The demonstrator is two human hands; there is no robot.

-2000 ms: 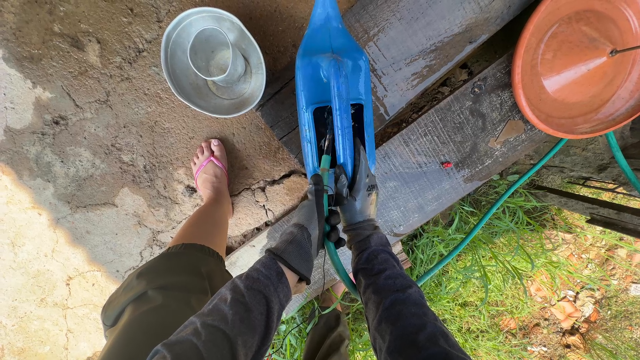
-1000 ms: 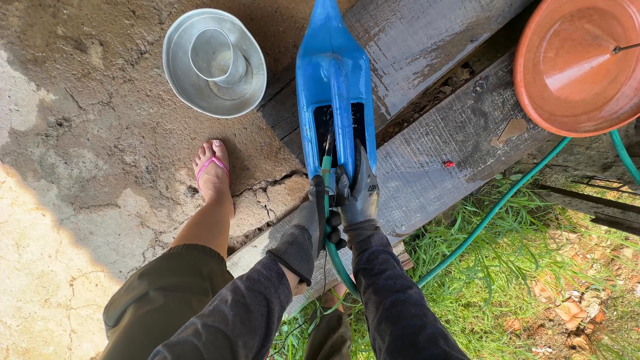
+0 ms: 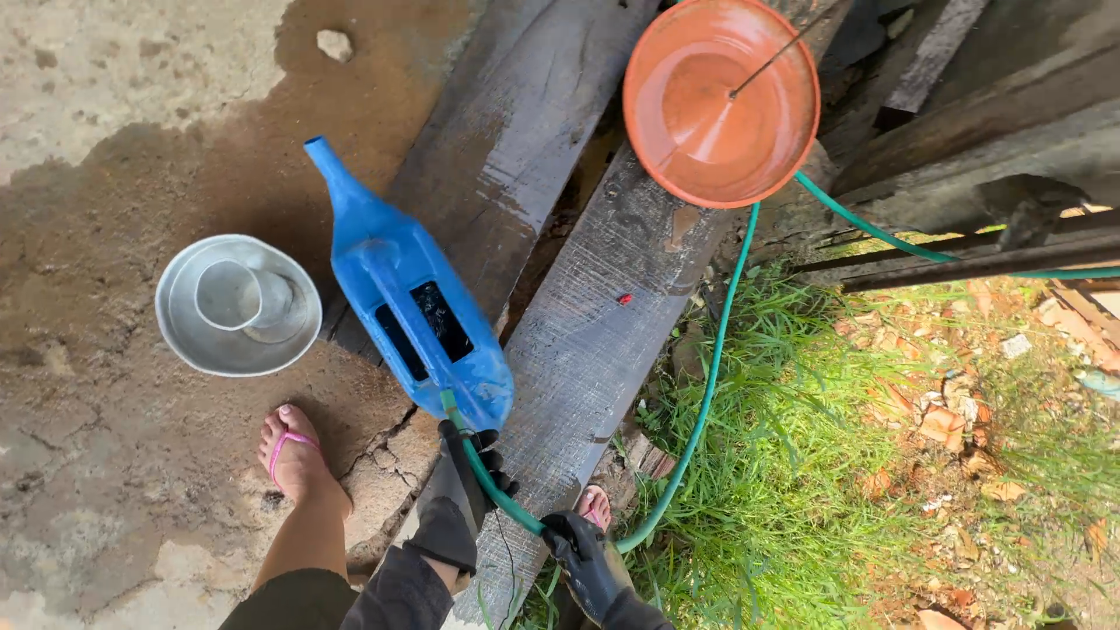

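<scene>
A blue plastic watering can lies across the wooden planks' edge, its spout toward the upper left and dark water showing in its openings. My left hand, in a dark glove, holds the green garden hose close to its end, which rests against the can's lower end. Farther back along the hose, my right hand is closed around it, in a black-coated glove. Part of my left hand's fingers is hidden behind the hose.
A metal basin with a metal cup in it stands on wet concrete at left. An orange plastic dish sits on the wet planks at the top. Grass and rubble lie at right. My feet in pink flip-flops are below.
My right hand has left the can's side and moved right, onto the hose. The hose end has come out of the can's opening. The view has turned and shifted.
</scene>
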